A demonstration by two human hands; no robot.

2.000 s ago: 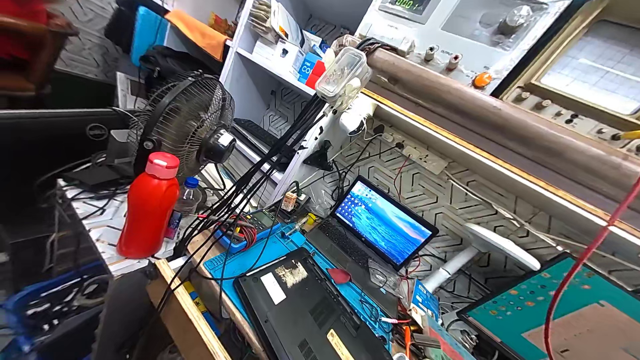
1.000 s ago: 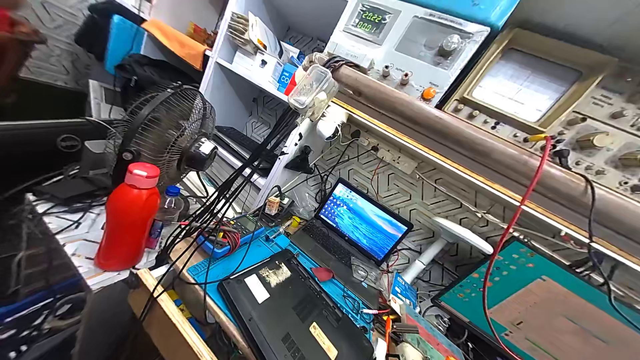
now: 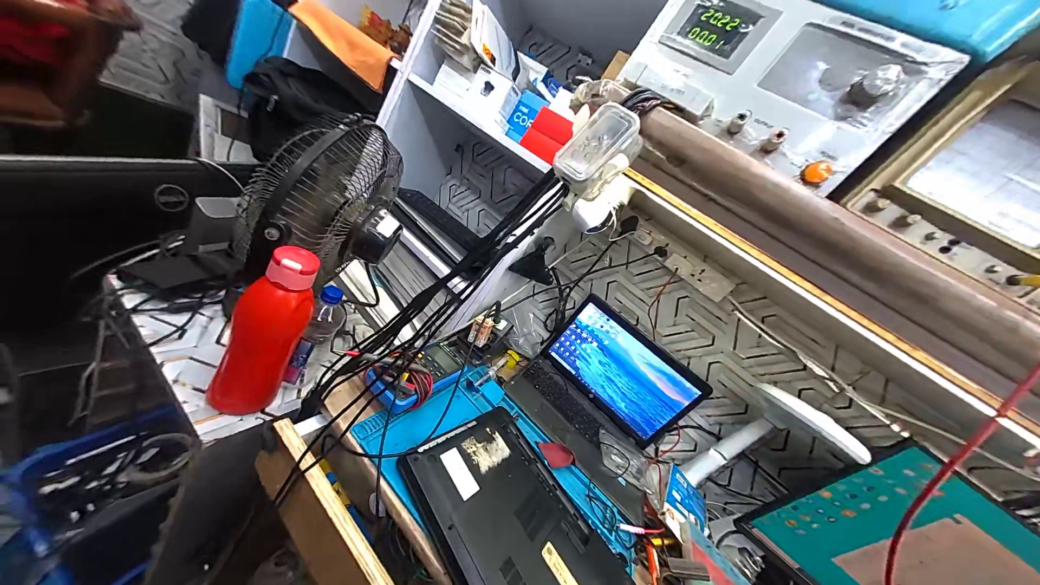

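Neither of my hands shows in the head view. A black laptop base (image 3: 508, 504) lies underside up on a blue work mat (image 3: 443, 406), bearing a white label and a torn sticker patch. Behind it an unfolded laptop (image 3: 626, 366) shows a blue desktop screen. At the mat's upper left corner sits a multimeter (image 3: 443, 357) beside a blue holder with coiled leads (image 3: 414, 383). A dark red flat piece (image 3: 556, 454) lies close to the laptop base's far edge.
A red bottle (image 3: 264, 333), a clear bottle with a blue cap (image 3: 323, 317) and a black fan (image 3: 317, 195) stand at left. Black cables (image 3: 479, 260) hang across the middle. A drawer edge (image 3: 329, 496) juts out below. A power supply (image 3: 800, 81) sits upper right, a green panel (image 3: 861, 504) lower right.
The view has shifted between frames. Nothing on the bench has plainly moved.
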